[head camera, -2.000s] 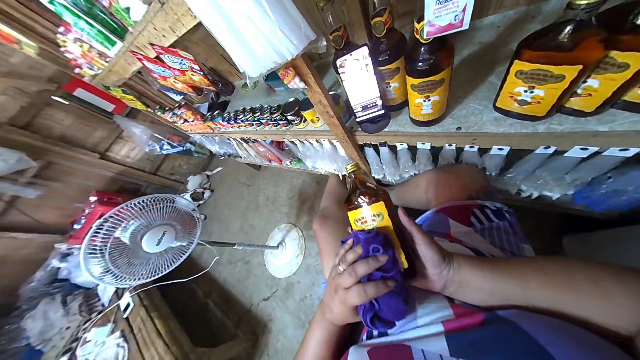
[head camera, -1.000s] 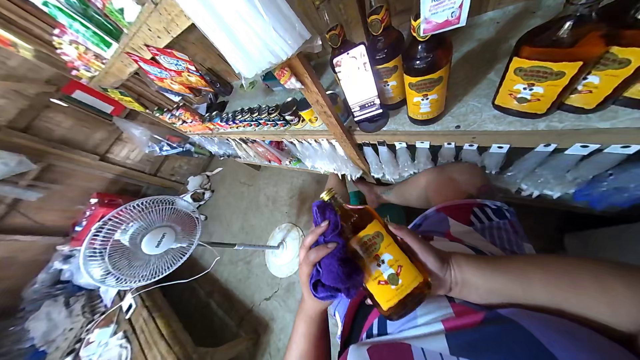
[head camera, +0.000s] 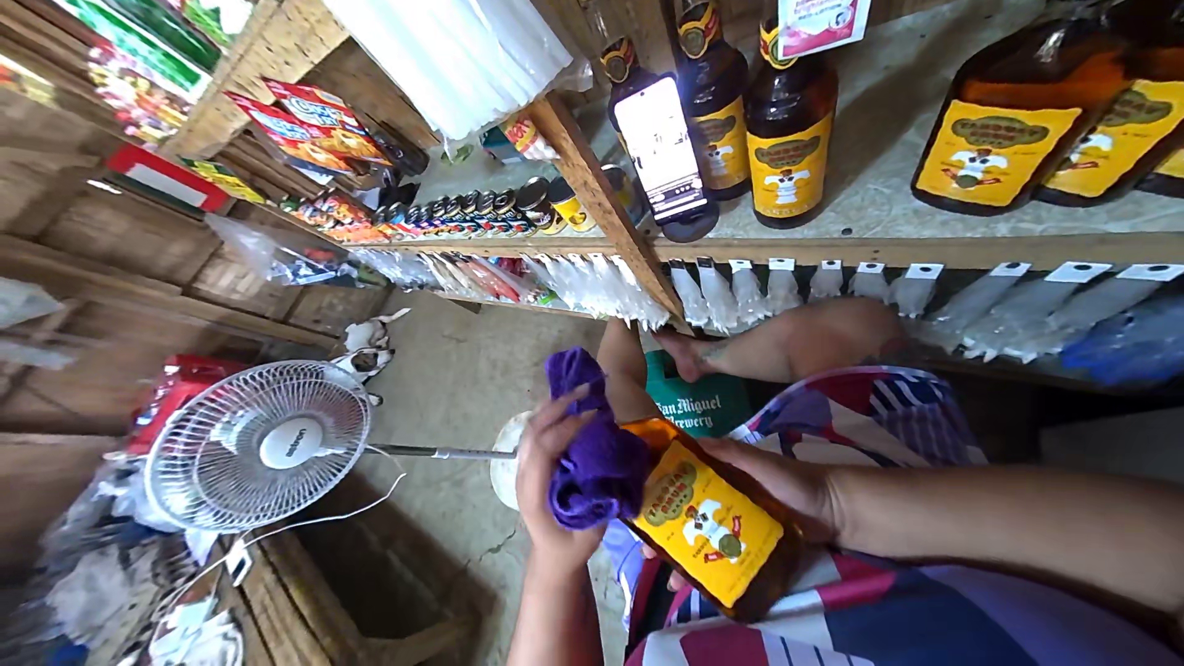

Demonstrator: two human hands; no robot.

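Observation:
A flat amber liquor bottle with a yellow label (head camera: pixel 710 532) lies tilted over my lap, its base toward the lower right. My right hand (head camera: pixel 786 486) holds it around its side and underneath. In my left hand (head camera: pixel 555 481) is a bunched purple cloth (head camera: pixel 597 453), pressed against the bottle's upper end, and the neck is hidden by it. On the shelf above stand similar bottles, a tall round one (head camera: pixel 789 139) and a flat one (head camera: pixel 999 129) among them. A phone with a lit screen (head camera: pixel 659 148) leans upright against a bottle there.
The wooden shelf edge (head camera: pixel 879 250) runs above my legs, with small plastic bags (head camera: pixel 740 296) hanging below it. A green crate (head camera: pixel 698 398) stands by my feet. At left are a white electric fan (head camera: pixel 264 444) and its cord, a wooden bench (head camera: pixel 305 592), and a cat-like animal (head camera: pixel 370 338) on the floor.
The bottle was more upright with the cloth on its front; it now tilts, label facing up. The cloth and my left hand are at its upper end. The green crate shows more.

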